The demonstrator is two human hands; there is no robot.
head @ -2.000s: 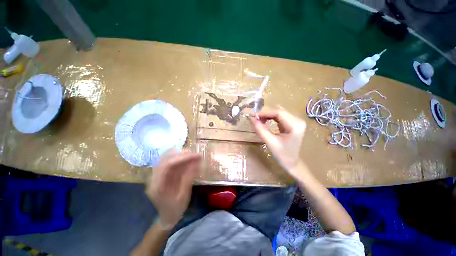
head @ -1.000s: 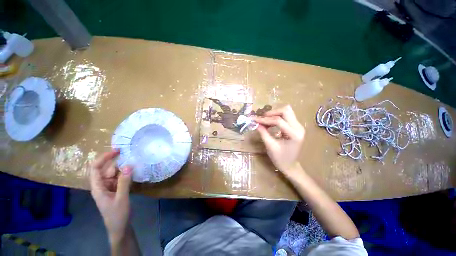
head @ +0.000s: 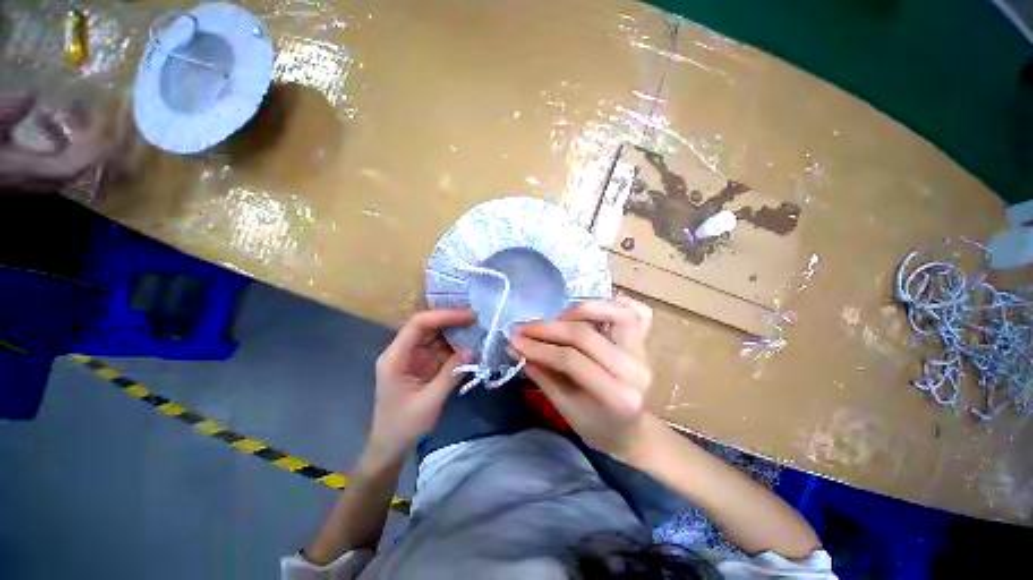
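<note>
A pale grey-white hat (head: 575, 244) with a ribbed brim and hollow bowl facing up is between my hands at the table's front edge. My left hand (head: 421, 368) grips the left front of its brim. My right hand (head: 595, 363) is at its right front, fingers pinched at the cord. A white cord bow (head: 498, 297) loops over the hollow, its loose ends at the front brim. The exact fingertip contact is partly hidden. The stained cardboard pad (head: 702, 297) lies to the right with a white glue blob (head: 716, 224).
Another hat (head: 252, 82) with cord lies upper left, near a yellow tube (head: 76, 37). Another person's blurred hand (head: 62, 147) is at the left edge. A cord pile (head: 963, 317) and partly cut-off white bottle (head: 1012, 246) are at right.
The view has turned and shifted left. The hat is now at the table's front edge. My right hand has brought the cord from the pad to the hat, which my left hand holds.
</note>
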